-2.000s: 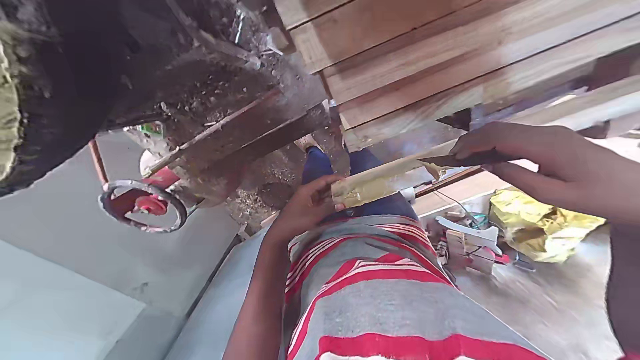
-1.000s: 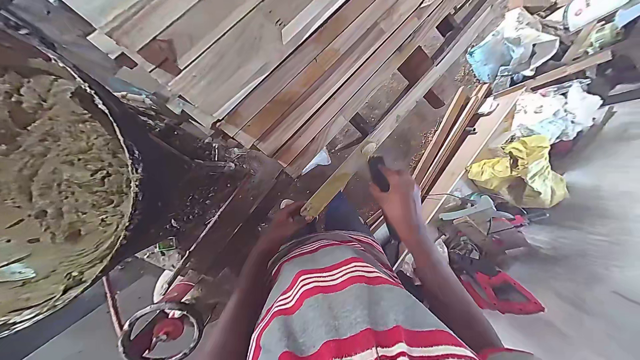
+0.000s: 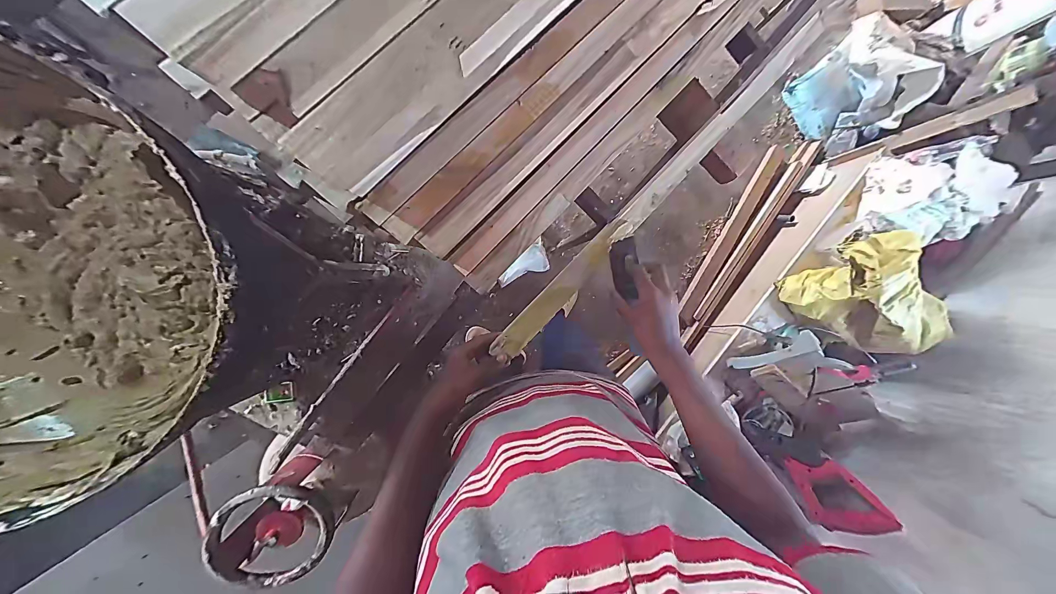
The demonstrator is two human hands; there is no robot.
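Observation:
My left hand (image 3: 478, 363) grips the near end of a long, narrow wooden strip (image 3: 536, 318), whose near part looks yellowish. The strip runs away from my body, up and to the right. In my right hand (image 3: 650, 309) is a dark block-like tool (image 3: 624, 266), held at the right edge of the strip; its exact kind cannot be told. A pale smear shows on the strip near the tool.
Wooden boards (image 3: 495, 157) lie side by side ahead. On the left stands a large round container (image 3: 216, 272) of thick brownish paste. A handwheel (image 3: 268, 536) is at lower left. Loose planks (image 3: 742, 239), a yellow plastic bag (image 3: 874, 293) and a red frame (image 3: 846, 499) lie to the right.
The view has swung widely, bringing the paste container in. The strip lay across my body two seconds ago and now points away from it. My right hand still holds the dark tool.

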